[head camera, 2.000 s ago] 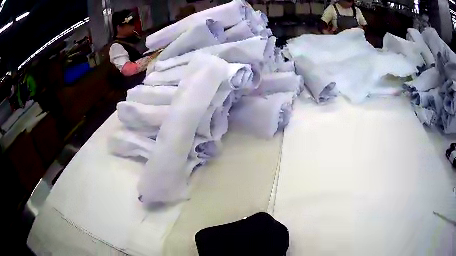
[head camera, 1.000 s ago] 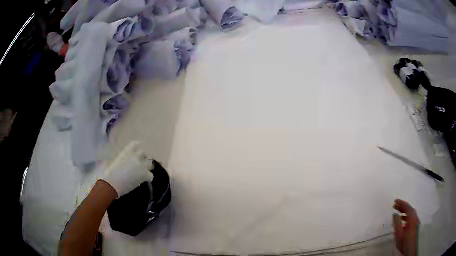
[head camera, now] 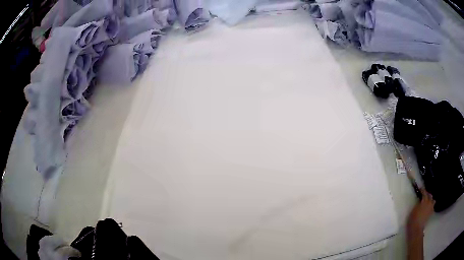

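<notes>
My left hand (head camera: 57, 248), in a white glove, is at the bottom left edge, partly cut off, holding a black pouch bag (head camera: 104, 242). The bag shows a silvery zipper line and is cut off by the frame's bottom. My right hand (head camera: 421, 208), bare, is at the lower right with its fingertips at the dark end of a thin stick (head camera: 413, 184). The grip is small and blurred, but the stick appears held. White sheets (head camera: 244, 137) lie flat across the table's middle.
Black pouch bags with small white marks (head camera: 413, 122) lie piled at the right edge. Black-and-white bundles (head camera: 381, 80) and white printed labels (head camera: 379, 133) lie beside them. Lilac-white rolls (head camera: 76, 76) are heaped at the far left; more rolls (head camera: 392, 30) lie at the far right.
The view has shifted right. My gloved left hand and the black bag are now lower at the left. My right hand has moved up to the stick, which has left the sheets and turned steeper.
</notes>
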